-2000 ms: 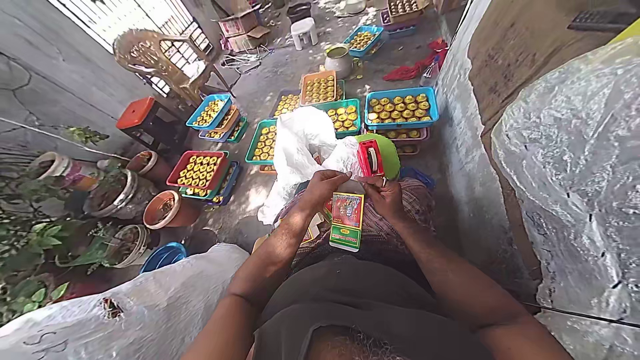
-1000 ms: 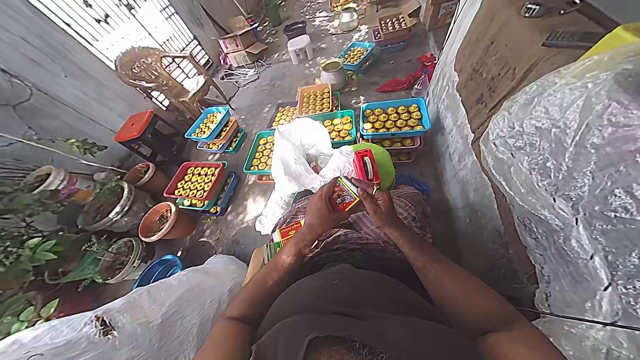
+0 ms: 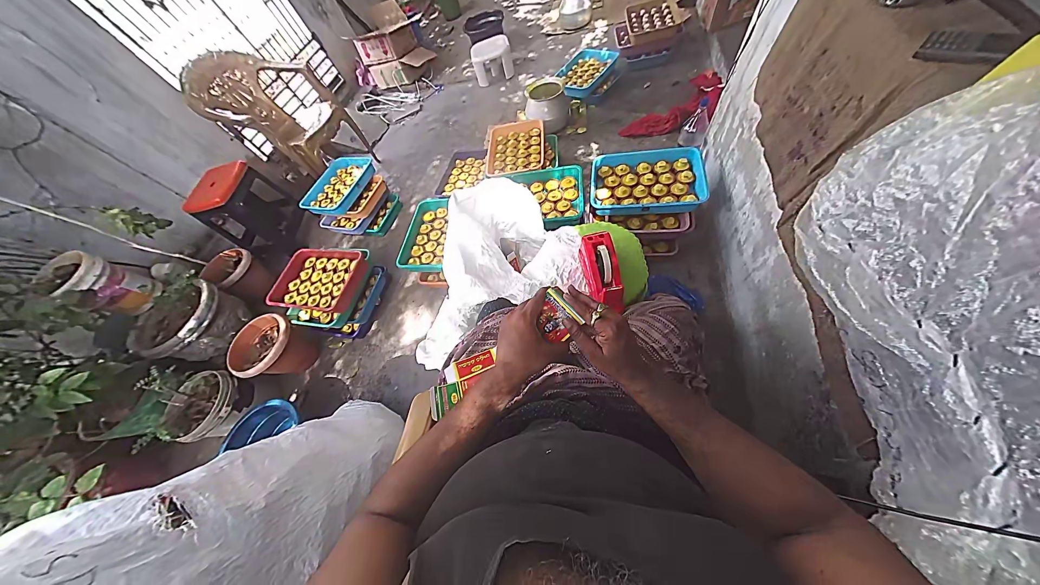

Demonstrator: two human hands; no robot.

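Over my lap, my left hand (image 3: pixel 530 335) and my right hand (image 3: pixel 605 337) both hold a small printed cardboard box (image 3: pixel 554 315), whose yellow-edged side faces up. A ring is on a finger of the right hand. Just beyond the right hand, a red tape dispenser (image 3: pixel 601 268) with a pale roll leans by a round lime-green object (image 3: pixel 626 256). A white plastic bag (image 3: pixel 487 244) spreads ahead of the left hand, with something partly hidden inside. Flat red-yellow and green printed cartons (image 3: pixel 463 378) lie on my left thigh.
Stacked trays of round yellow items stand ahead, such as a blue tray (image 3: pixel 650 154) and a red tray (image 3: pixel 272 292). Potted plants (image 3: pixel 268 345) and a red-topped stool (image 3: pixel 215 187) are at left. A wall (image 3: pixel 739 244) and plastic-covered bulk (image 3: pixel 934 244) rise at right.
The box was flat and long between my hands two seconds ago; now it is a compact shape held by both. My hands have closed in around it.
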